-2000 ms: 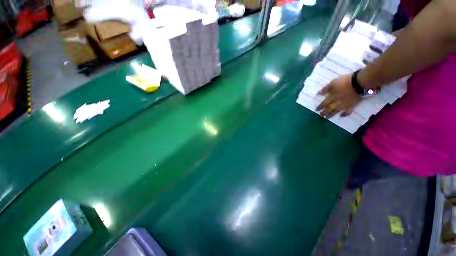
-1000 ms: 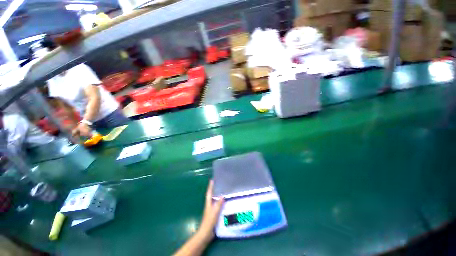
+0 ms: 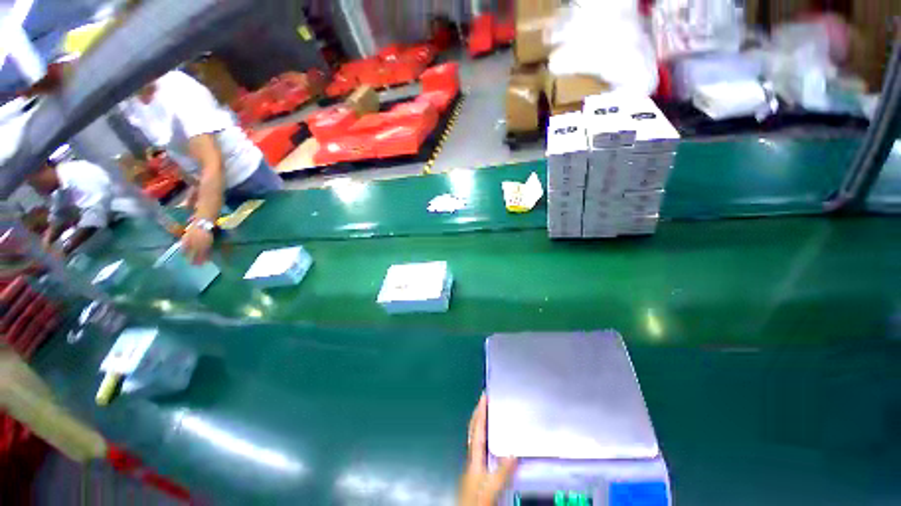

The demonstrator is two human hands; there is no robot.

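A digital bench scale [image 3: 573,400] stands on the green belt in front of me. Its grey pan is empty, and its lit green digits are cut off by the bottom edge. My left hand [image 3: 484,469] holds the scale's left edge, fingers along the side and thumb at the front panel; the wrist is cut off by the bottom edge. My right hand is not in view. A light-blue box [image 3: 416,288] with a white top lies on the belt beyond the scale, to its left. Another light-blue box [image 3: 279,267] lies farther left.
A tall stack of white boxes [image 3: 613,173] stands beyond the scale. Light-blue boxes [image 3: 148,361] are at left beside a pale yellow roll [image 3: 108,388]. Across the line, a person's hand [image 3: 198,240] touches a light-blue box. A metal post [image 3: 874,148] stands at right.
The view has swung from the right-hand worker to the line. Since one second ago, the scale shows lower and farther right, with my left hand still at its left edge.
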